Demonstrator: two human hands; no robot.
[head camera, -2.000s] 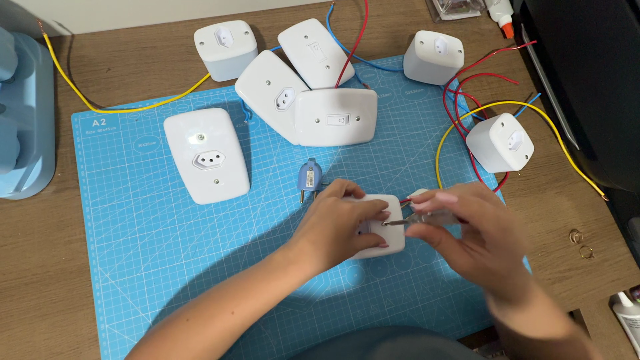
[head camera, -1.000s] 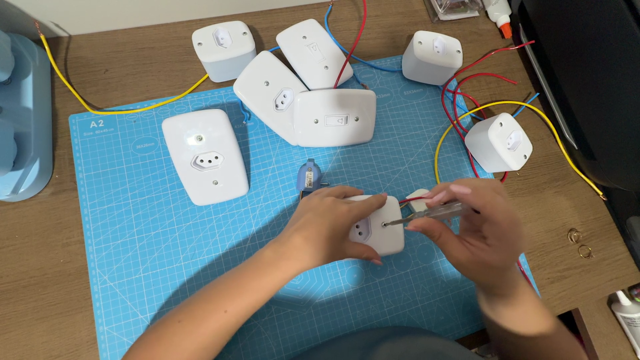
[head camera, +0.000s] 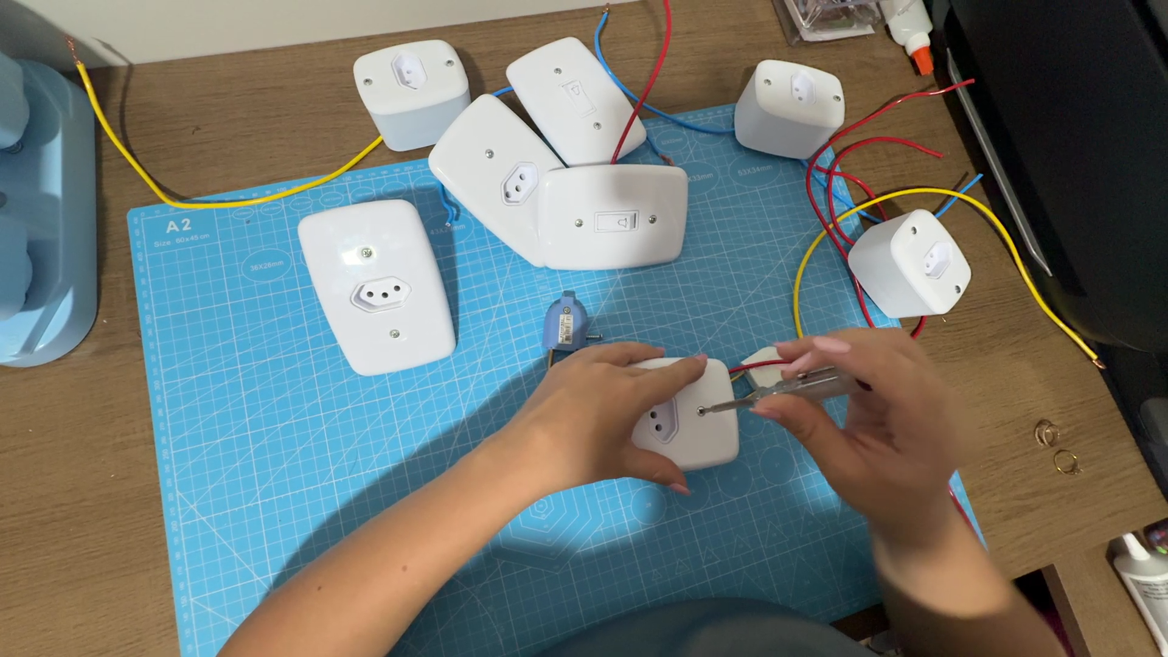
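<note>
My left hand (head camera: 584, 420) grips a white socket box (head camera: 716, 444) by its edges on the blue cutting mat (head camera: 228, 474). Between the fingers and thumb of my right hand (head camera: 876, 411) is a clear-handled screwdriver (head camera: 808, 385), its tip at the screw on the box's right side. Red and yellow wires run behind that box, beside a small white part (head camera: 765, 367) partly hidden by my right hand. A blue plug adapter (head camera: 566, 327) lies just above my left hand. At the left of the mat lies a white socket plate (head camera: 376, 315).
White plates (head camera: 630, 246) overlap at the mat's top, near white socket boxes (head camera: 420, 114) with yellow, blue and red wires (head camera: 862, 114). A light-blue container (head camera: 68, 228) stands left, a black object (head camera: 1077, 164) right. Two rings (head camera: 1066, 463) and a tube (head camera: 1145, 575) lie at right.
The fingers of my left hand have shifted on the socket box, and more of its socket face shows than two seconds ago. My right hand has changed its hold on the screwdriver.
</note>
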